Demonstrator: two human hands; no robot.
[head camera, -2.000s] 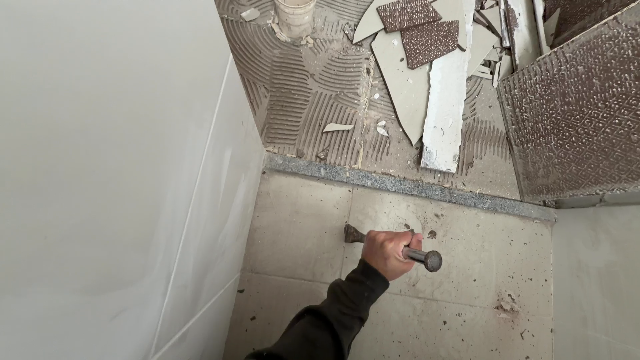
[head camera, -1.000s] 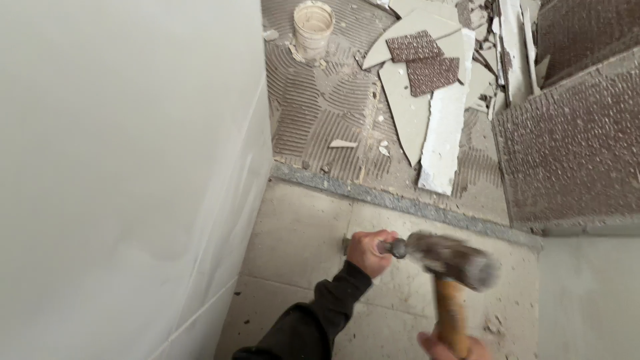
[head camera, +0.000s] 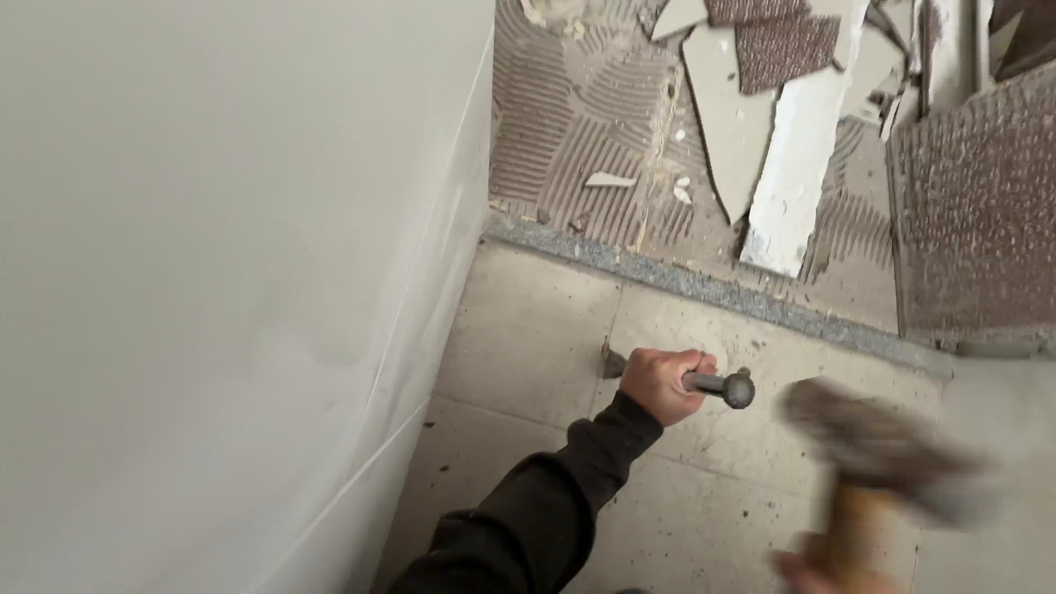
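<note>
My left hand (head camera: 664, 386), in a dark sleeve, grips a metal chisel (head camera: 714, 386) whose round struck end points to the right. The chisel's flat blade sits at the floor tiles (head camera: 528, 330), near a grout joint. At the lower right, my right hand (head camera: 825, 569) is closed around the wooden handle of a club hammer (head camera: 883, 437). The hammer is blurred by motion, and its head is to the right of the chisel's struck end, apart from it. Part of the right hand is cut off by the bottom edge.
A grey stone threshold strip (head camera: 709, 289) crosses the floor. Beyond it lie ridged adhesive (head camera: 528, 148), broken tile pieces (head camera: 726, 124) and a white strip (head camera: 796, 173). A large pale wall (head camera: 231, 247) stands left; a tile panel with a ridged brown back (head camera: 982, 206) leans right.
The hammer and my right hand, outside the view two seconds ago, came in at the lower right. The hammer head was at the chisel's end one second ago and is now apart from it.
</note>
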